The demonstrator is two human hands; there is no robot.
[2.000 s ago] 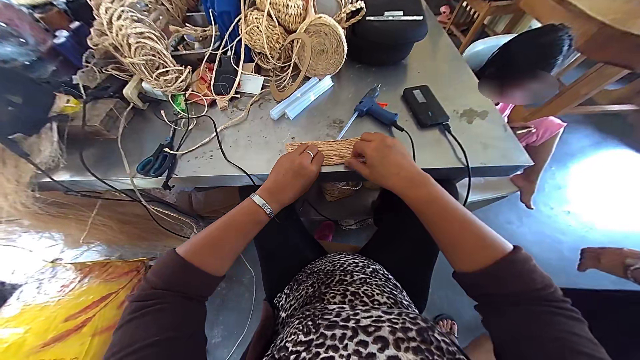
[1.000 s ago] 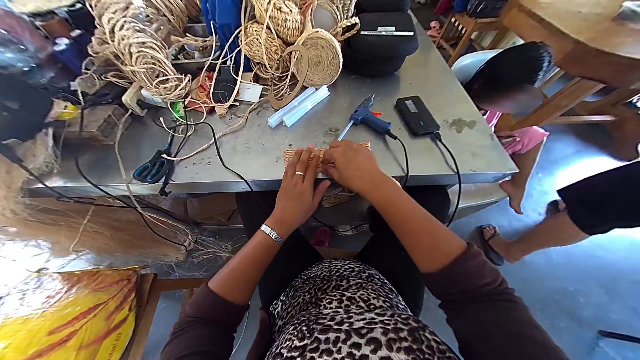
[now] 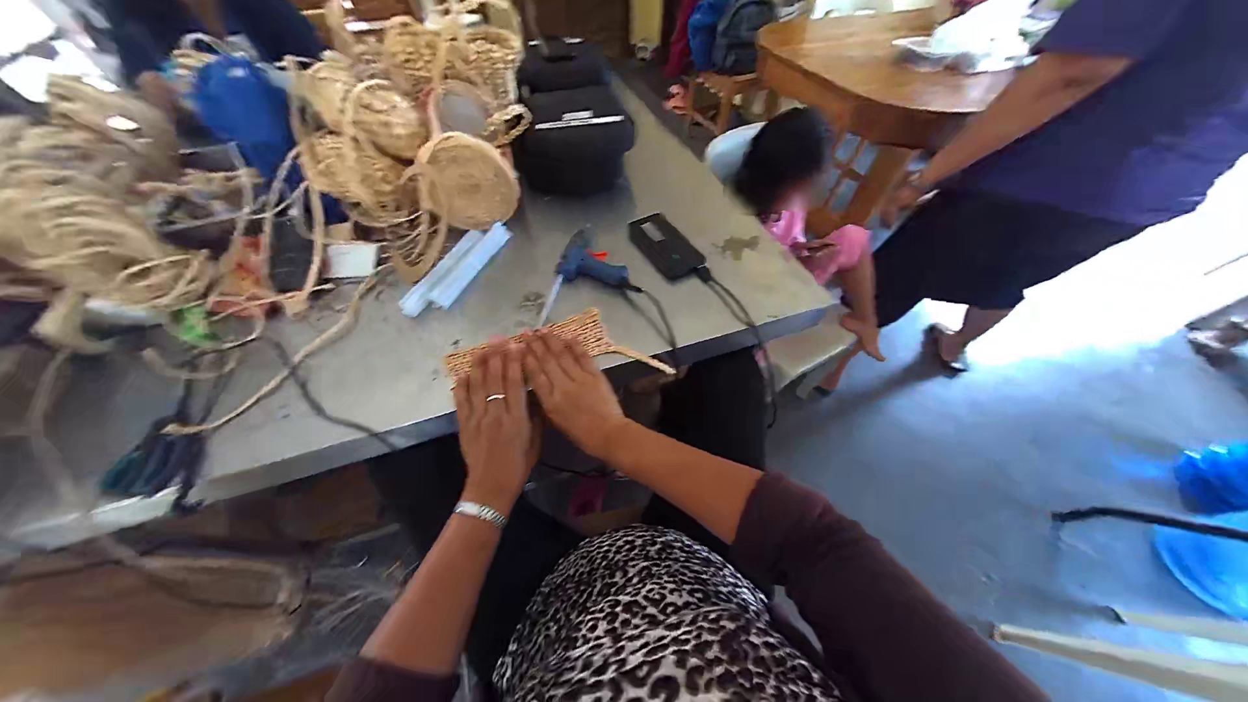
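A flat strip of braided natural-fibre rope (image 3: 585, 333) lies at the front edge of the metal table, with a loose rope tail at its right end. My left hand (image 3: 497, 409) rests flat on its left part, a ring on one finger. Beside it my right hand (image 3: 568, 385) presses flat on the middle, fingers together. Neither hand is gripped round the strip. Just behind the strip lies a blue hot glue gun (image 3: 585, 265), its glue stick pointing toward my hands. Clear glue sticks (image 3: 455, 270) lie behind and to the left.
A black power box (image 3: 667, 246) with a cord lies at right. Rope coils (image 3: 88, 205), round woven pieces (image 3: 470, 180) and a black case (image 3: 575, 141) fill the back. Dark-handled scissors (image 3: 146, 458) are at left. Two other people are beyond the table's right side (image 3: 819, 310).
My hands have gone from holding the strip at the edge to lying flat on it, and more of it shows. A standing person has come further into view at right. The view has shifted.
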